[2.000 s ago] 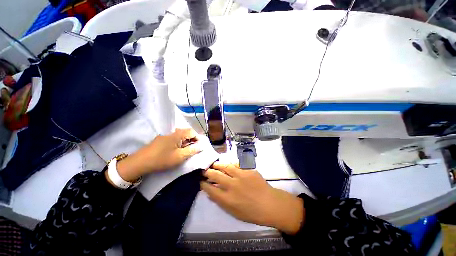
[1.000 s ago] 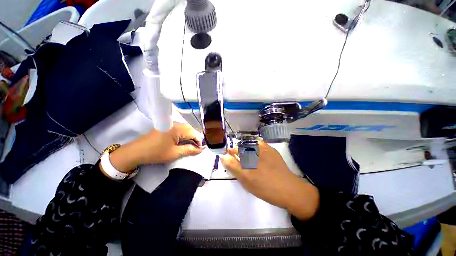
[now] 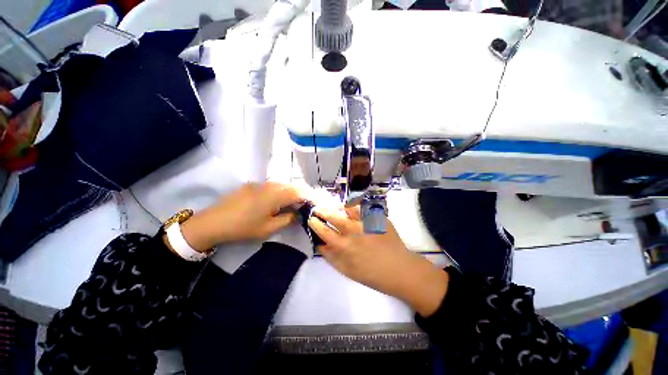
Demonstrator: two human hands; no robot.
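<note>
A navy cut piece hangs from below my hands toward the table's front edge, with a light grey piece beside it, partly under my left hand. My left hand pinches the navy fabric's edge at its fingertips, left of the needle area. My right hand lies just right of it, its fingertips on the same small dark fold of fabric. The presser foot area is mostly hidden behind the shiny guard and my fingers. The grey block stands just above my right hand.
The white sewing machine head spans the back and right. A navy bundle lies at left. Navy pieces lie under the arm at right. A measuring tape runs along the front edge. White bins stand behind.
The view has shifted, so the machine head sits further right. My hands have come closer together at the fabric, and my right fingertips have moved left, away from the grey block.
</note>
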